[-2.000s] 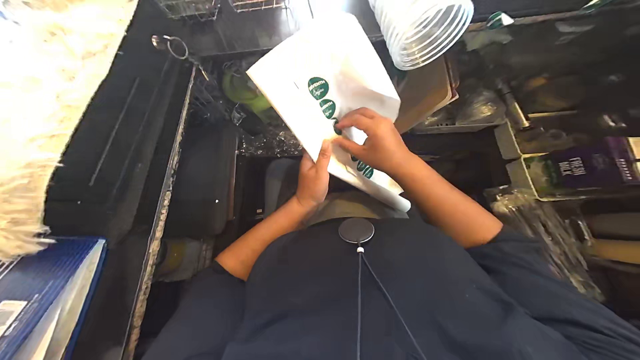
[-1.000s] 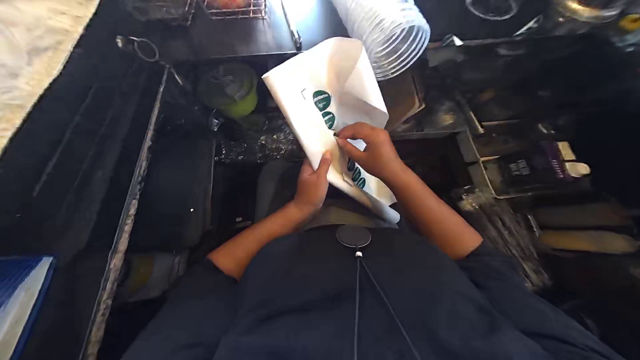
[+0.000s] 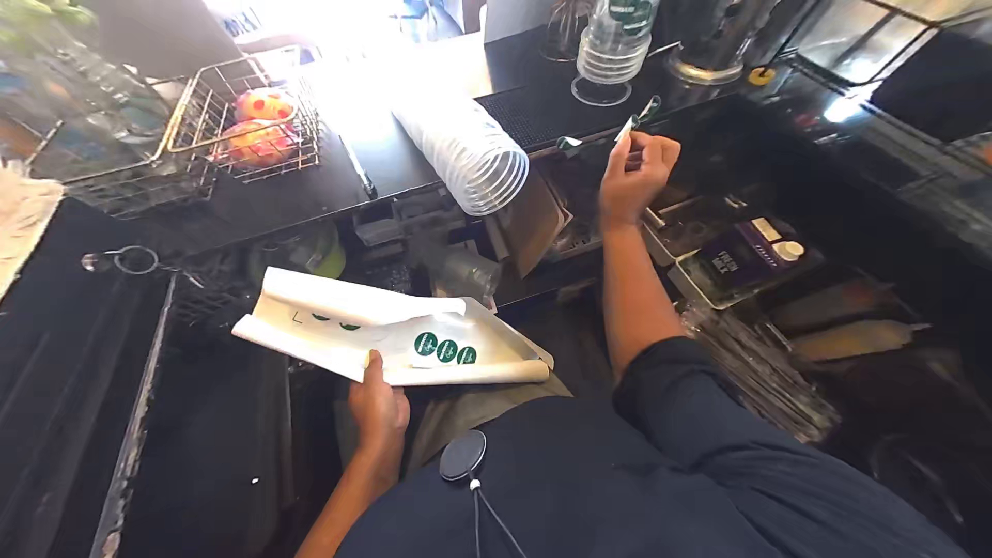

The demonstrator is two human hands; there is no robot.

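My left hand [image 3: 380, 407] grips the lower edge of a curled white sticker sheet [image 3: 387, 329], thumb on top. Round green stickers [image 3: 446, 351] with writing remain on the sheet. My right hand [image 3: 639, 174] is raised at the counter's edge, pinching a small strip with green stickers [image 3: 629, 128] between thumb and fingertips. Another green and white sticker piece [image 3: 568, 143] is at the counter edge, left of that hand. Beyond it stands a stack of clear plastic cups [image 3: 618, 39], one bearing a green sticker.
A stack of clear cups [image 3: 484, 167] lies on its side over the counter edge. Wire baskets [image 3: 248, 116], one with orange-pink round items, stand at the back left. A purple milk carton [image 3: 740, 260] lies right of my right forearm. Scissors [image 3: 132, 260] are at the left.
My right hand has left the sheet and moved forward and right to the counter edge. The sheet, still in my left hand, has turned to lie more crosswise. The view has shifted.
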